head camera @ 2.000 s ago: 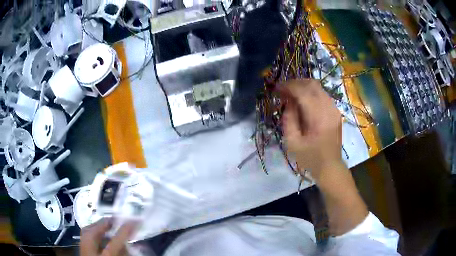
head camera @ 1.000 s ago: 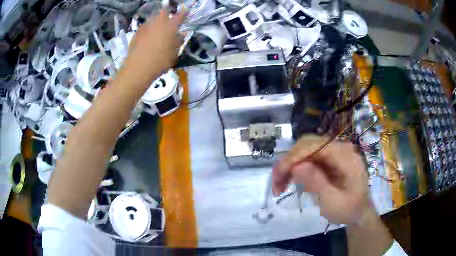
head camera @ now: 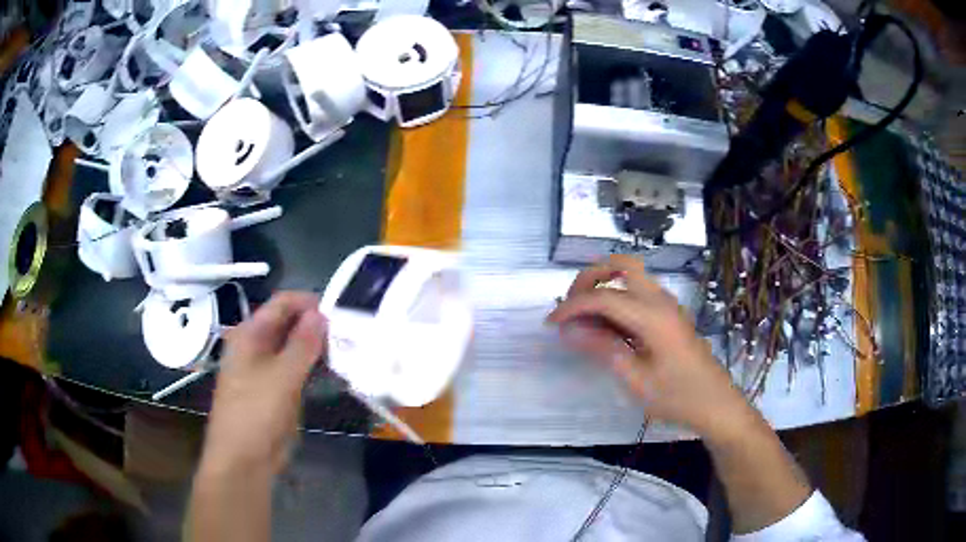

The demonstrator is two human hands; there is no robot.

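Observation:
A white round housing (head camera: 429,344) with a square window frame and a thin leg is held over the left orange tape strip, slightly blurred. My left hand (head camera: 270,355) grips its left side between thumb and fingers. My right hand (head camera: 651,344) is in front of the screw feeder (head camera: 636,148), right of the housing and apart from it. Its fingers are curled together. A thin dark wire lead (head camera: 633,450) hangs from under this hand, over the bench's front edge. Any small part at its fingertips is hidden or too blurred to tell.
White housings (head camera: 244,143) are piled at left and back. The black electric screwdriver (head camera: 784,106) lies right of the feeder, its cable looping over a wire heap (head camera: 784,265). A tray of small round parts (head camera: 943,222) stands far right, a tape roll (head camera: 29,249) far left.
My left hand has come back from the rear pile and now holds a housing. My right hand has moved slightly left and up. The view has shifted.

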